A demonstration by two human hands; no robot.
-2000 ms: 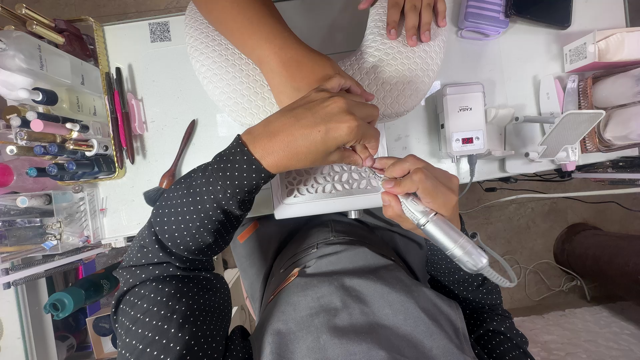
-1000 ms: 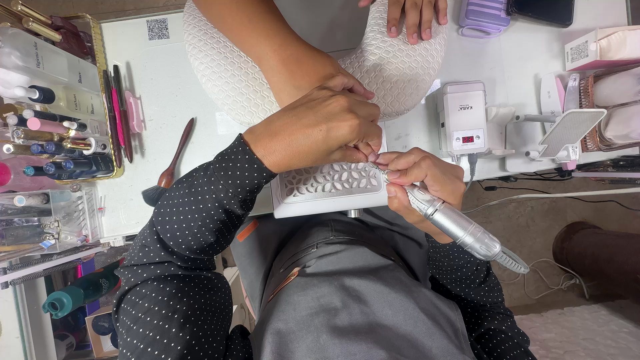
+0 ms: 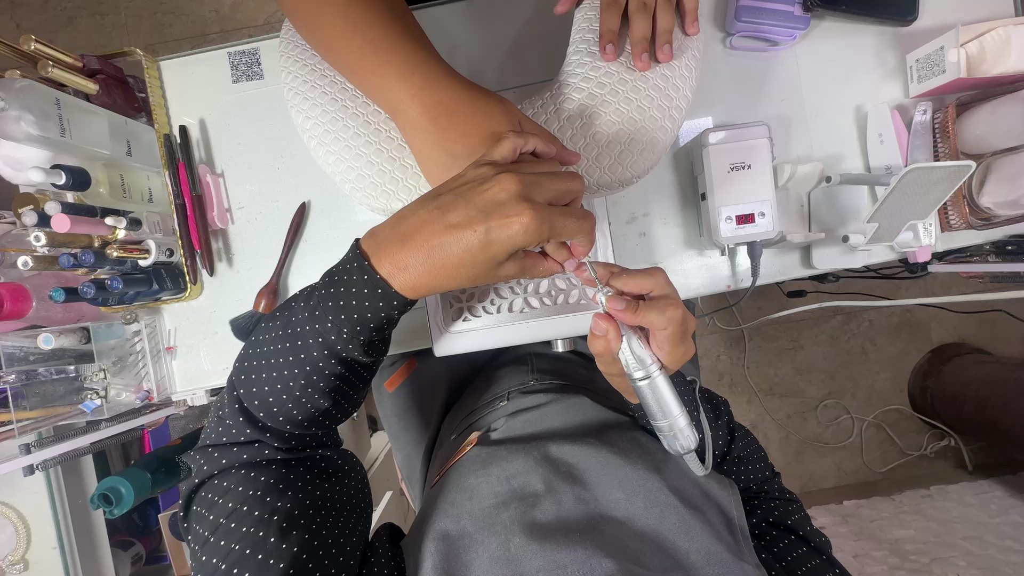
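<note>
With its fingers closed, my left hand (image 3: 496,220) grips a finger of the other person's hand (image 3: 480,132), whose forearm rests across a white textured cushion (image 3: 344,120). My right hand (image 3: 644,320) holds a silver electric nail drill (image 3: 656,392) like a pen, its bit (image 3: 593,272) at the fingertip; exact contact is too small to tell. Both hands are over a white nail dust collector (image 3: 520,308) with a leaf-patterned metal grille. The person's other hand (image 3: 648,28) lies on the cushion's far right end.
A drill control box (image 3: 736,184) and a white stand (image 3: 912,204) are at right. A wooden-handled brush (image 3: 276,272) lies on the left beside tweezers-like tools (image 3: 192,200) and a tray of bottles (image 3: 96,208). Cables (image 3: 848,424) trail over the floor at right.
The drill's rear end has swung down and inward, and now stands steeper than a second ago. My left hand keeps its hold on the person's finger.
</note>
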